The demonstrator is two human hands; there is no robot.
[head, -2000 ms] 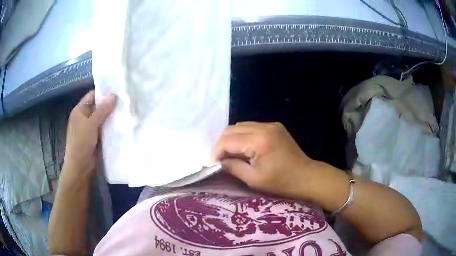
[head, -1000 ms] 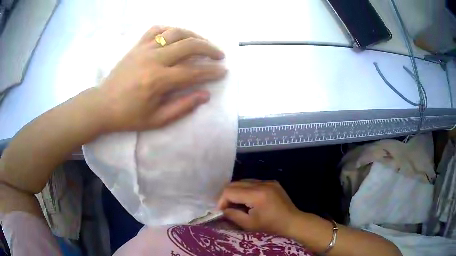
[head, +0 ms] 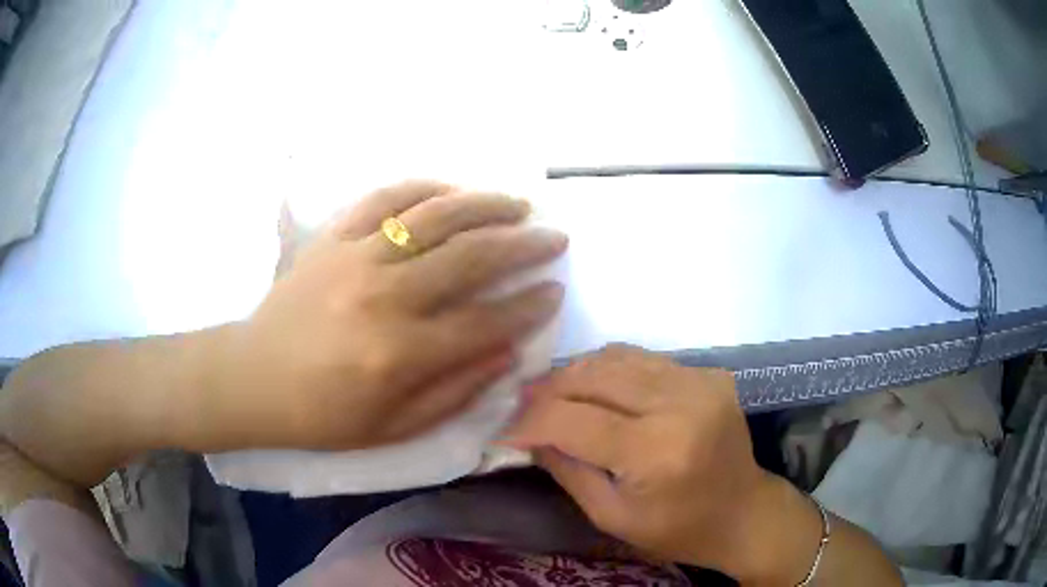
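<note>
A white fabric piece (head: 356, 468) lies over the table's front edge, its near end hanging just off it. My left hand (head: 402, 310), with a gold ring, lies flat on top of the fabric with fingers pointing right. My right hand (head: 643, 447) pinches the fabric's right near edge between thumb and fingers, close beside the left fingertips. The far part of the fabric merges with the bright glare on the white table (head: 689, 252).
A black smartphone (head: 850, 92) lies at the back right. Grey-green cords (head: 974, 229) hang beside it over the ruler strip (head: 850, 376). White and beige cloth (head: 907, 487) is piled below the table at right. More cloth (head: 52, 103) lies at the far left.
My left hand has gone from the fabric's left edge to its top and then nearer to me. My right hand has moved up to the table edge with the pinched edge. More tabletop shows.
</note>
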